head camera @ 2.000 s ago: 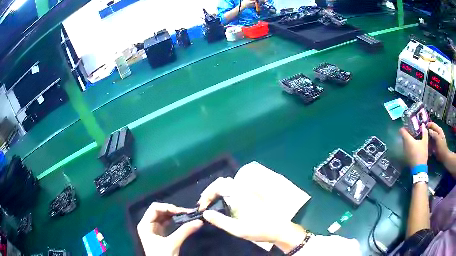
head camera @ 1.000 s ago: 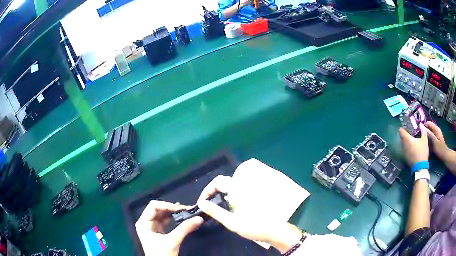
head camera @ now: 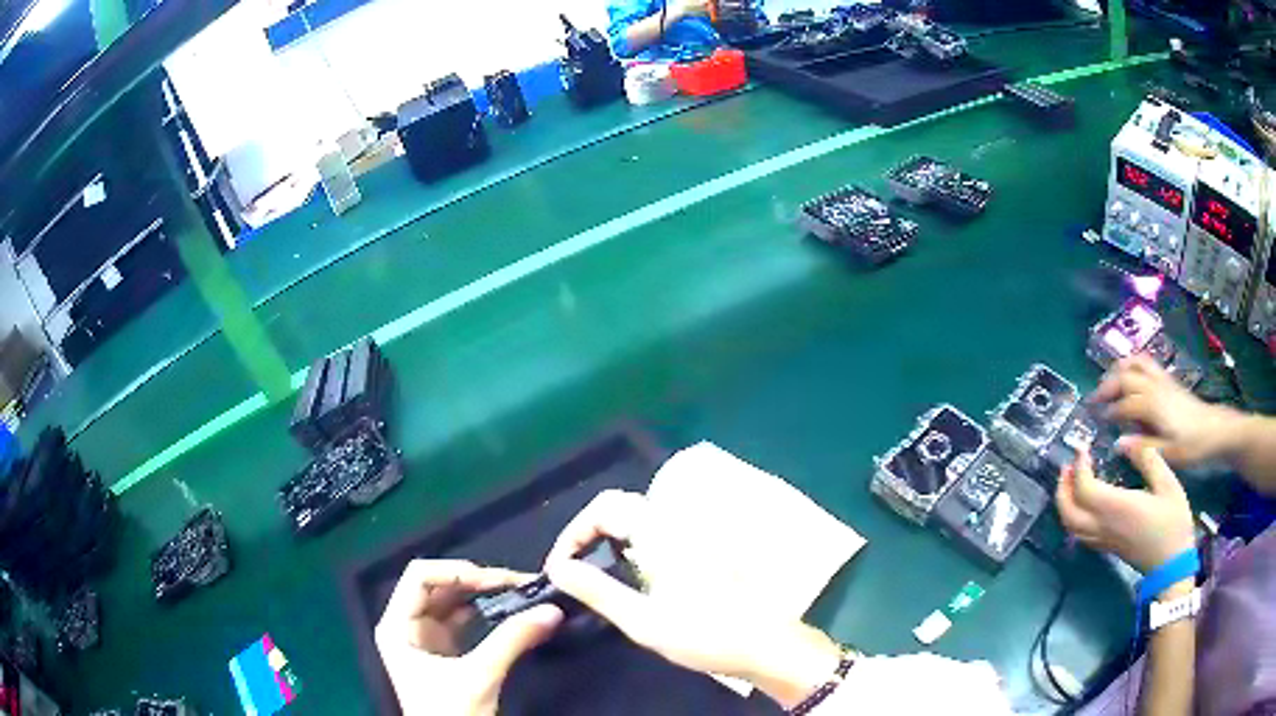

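My left hand and my right hand hold a small dark part between their fingertips, above the black tray. The thumbs and fingers of both hands pinch it from its two ends and cover much of it. A dark piece also shows under my right fingers; I cannot tell if it is the same part. A cream paper sheet lies beside the tray, partly behind my right hand.
Opened camera units lie at the right. A neighbour's hands are over one of them. White power supplies stand behind. Circuit boards in cases, black ribbed blocks and a pink, white and blue pad are at the left.
The neighbour has set down the lit unit near the power supplies and moved both hands to another unit. My hands have barely moved and still hold the dark part.
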